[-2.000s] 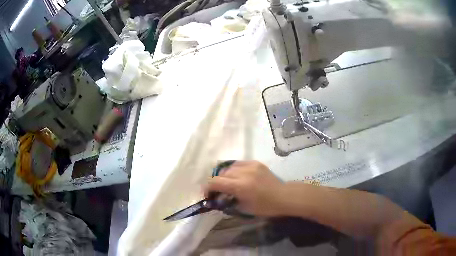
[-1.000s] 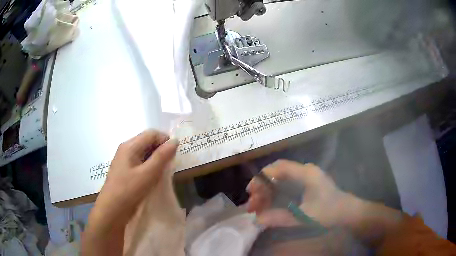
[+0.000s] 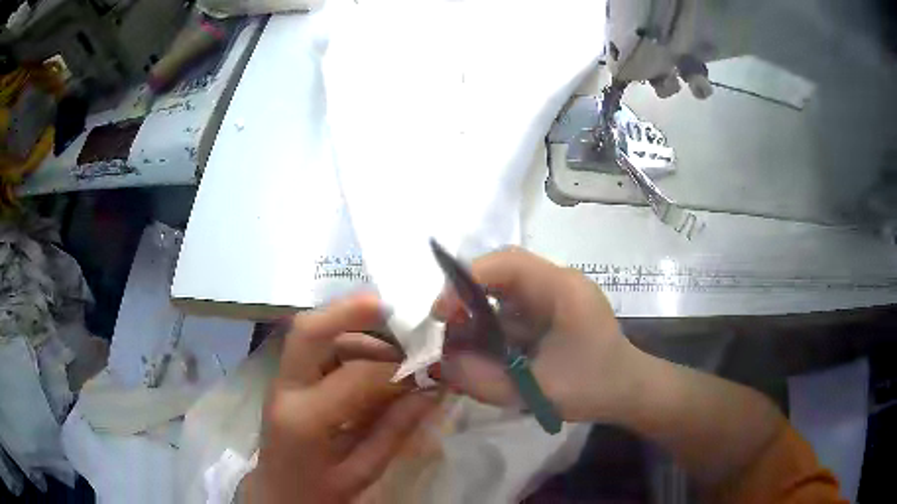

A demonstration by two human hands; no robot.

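Observation:
A large white fabric panel (image 3: pixel 443 128) lies over the table and narrows to a small folded end between my hands at the front edge. My left hand (image 3: pixel 339 404) pinches that end from the left. My right hand (image 3: pixel 561 345) is at the right side of the end, with its fingers at the cloth. It holds the scissors (image 3: pixel 482 315), dark blades pointing up and left, green handle below. Cream fabric (image 3: pixel 516 448) hangs below my hands. Whether the right fingertips also pinch the cloth is blurred.
The sewing machine head (image 3: pixel 654 39) and presser foot (image 3: pixel 612 133) stand right of the panel. The swing-arm guide (image 3: pixel 659 197) points toward the front. A printed ruler scale (image 3: pixel 708 281) runs along the front edge. A second machine's table (image 3: pixel 182 148) and pale cloth piles (image 3: pixel 49 325) are at left.
My hands have come together at the cloth's end. The scissors now point up and left. The white panel is spread wider over the table, and the view has shifted.

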